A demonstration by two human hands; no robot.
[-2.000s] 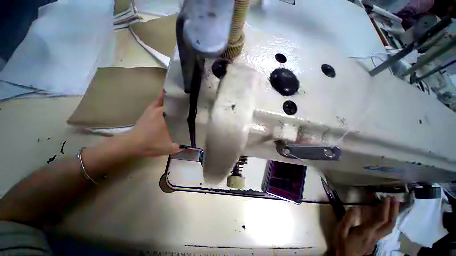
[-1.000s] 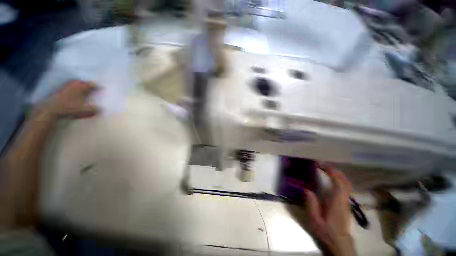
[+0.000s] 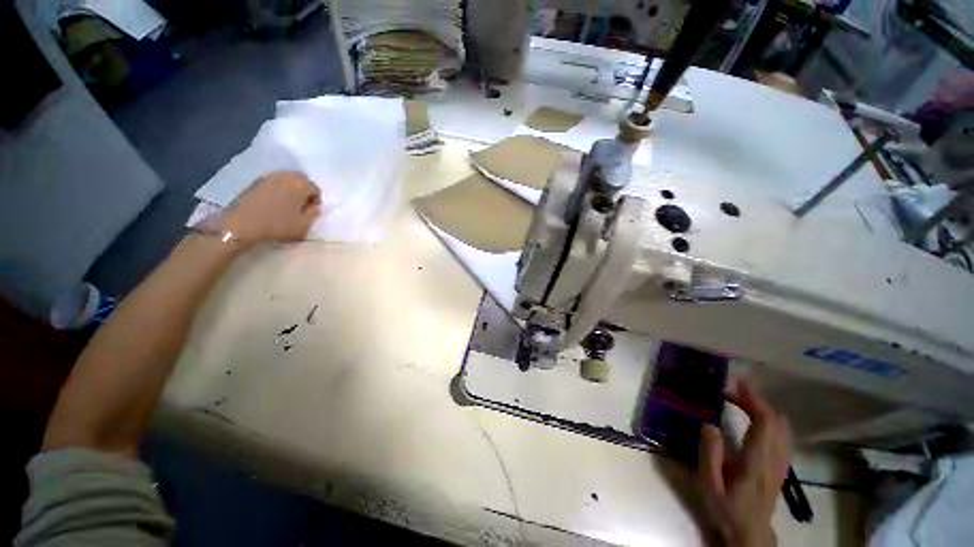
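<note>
My left hand (image 3: 276,206) lies on the stack of white pieces (image 3: 358,160) at the upper left of the table, fingers curled at the top sheet; whether it grips a sheet cannot be told. My right hand (image 3: 750,465) is open beside the purple-black flat item (image 3: 684,395) on the machine bed, its fingertips near the item's right edge. Khaki-and-white pieces (image 3: 481,214) lie spread behind and left of the needle area (image 3: 543,340). No fabric shows under the presser foot.
The cream sewing machine head (image 3: 790,299) spans the right side. Dark snips (image 3: 797,496) lie right of my right hand. A thick layered bundle (image 3: 401,59) stands at the back. White fabric (image 3: 940,508) is at the lower right edge. A tension knob (image 3: 595,370) protrudes near the needle.
My left hand has moved from beside the needle area to the white stack. My right hand has moved left from the snips to the flat item. The view has shifted, showing more of the table.
</note>
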